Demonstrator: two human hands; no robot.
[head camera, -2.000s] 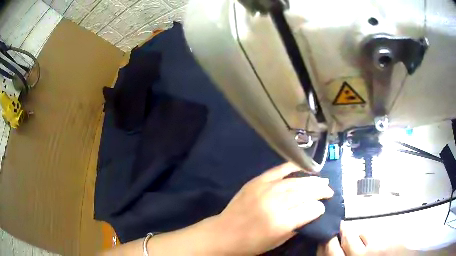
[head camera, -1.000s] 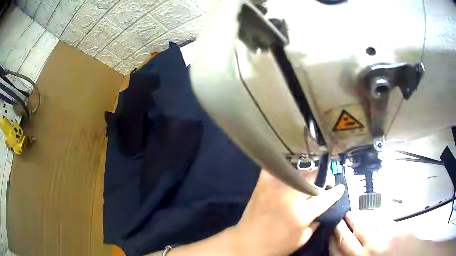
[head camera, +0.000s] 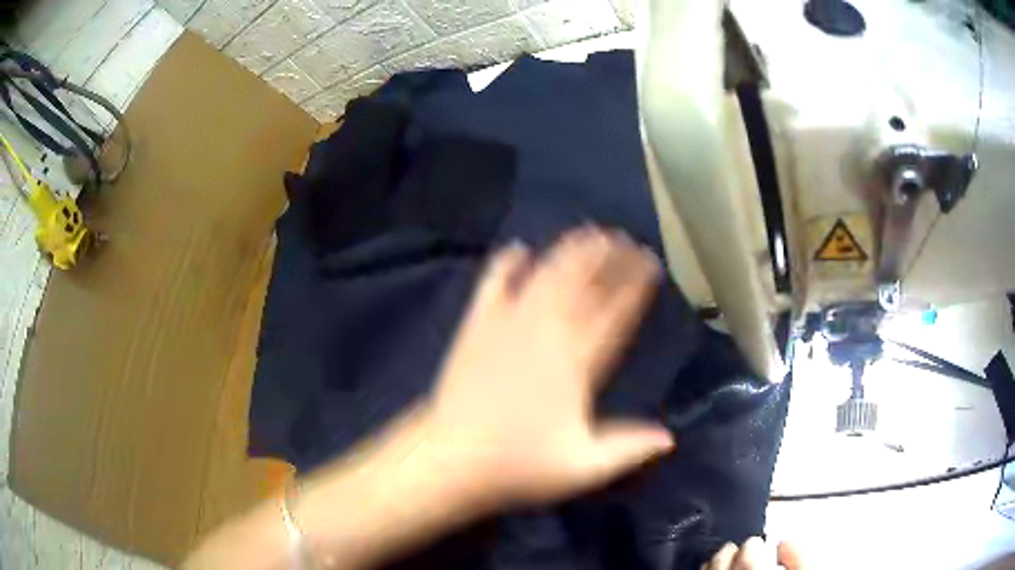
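The dark navy garment cloth (head camera: 579, 145) lies spread left of and below the sewing machine head (head camera: 824, 123). Darker black pieces (head camera: 456, 184) lie on it. A shiny black part (head camera: 729, 418) shows near the needle area. My left hand (head camera: 545, 367) is over the cloth, blurred, fingers and thumb apart, holding nothing that I can see. My right hand (head camera: 757, 554) is cut off by the bottom edge. Only its fingertips show at the cloth's lower right edge, and its grip cannot be made out.
Brown cardboard (head camera: 167, 301) lies at the left. A yellow plug or switch (head camera: 61, 228) and cables are at the far left. The ribbed metal knob (head camera: 856, 418) is under the machine head. A thin dark tool (head camera: 935, 365) lies right of it. A white brick-patterned wall stands behind.
My left hand has left the needle area and moved left over the cloth, its fingers spread. My right hand has moved down, mostly out of view. The shiny black side now shows near the needle.
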